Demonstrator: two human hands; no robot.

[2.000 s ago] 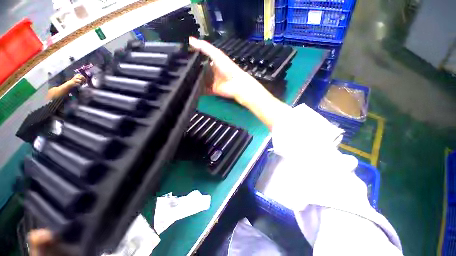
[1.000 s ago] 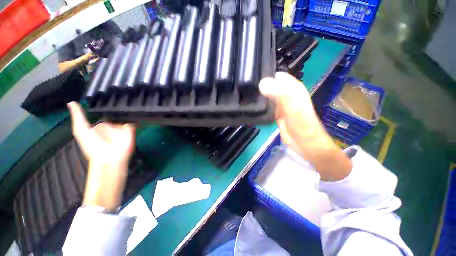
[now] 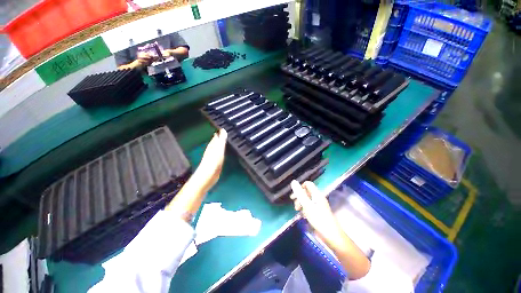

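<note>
A ribbed black tray filled with a row of shiny black housings sits on top of another tray at the centre of the green bench. My left hand is at the tray's left side, fingers extended, close to its edge; whether it touches is unclear. My right hand is at the tray's near right corner, fingers slightly bent and holding nothing that I can see. A crumpled white cloth lies on the bench between my forearms.
Stacked empty grooved trays stand at left. A filled tray stack stands at back right. Blue crates stand beyond and below the bench edge. Another person's hands work across the bench near a black pile. A red bin is upper left.
The filled tray, held up in both hands before, has come down onto the centre stack. My hands have moved to its sides, and the view has shifted.
</note>
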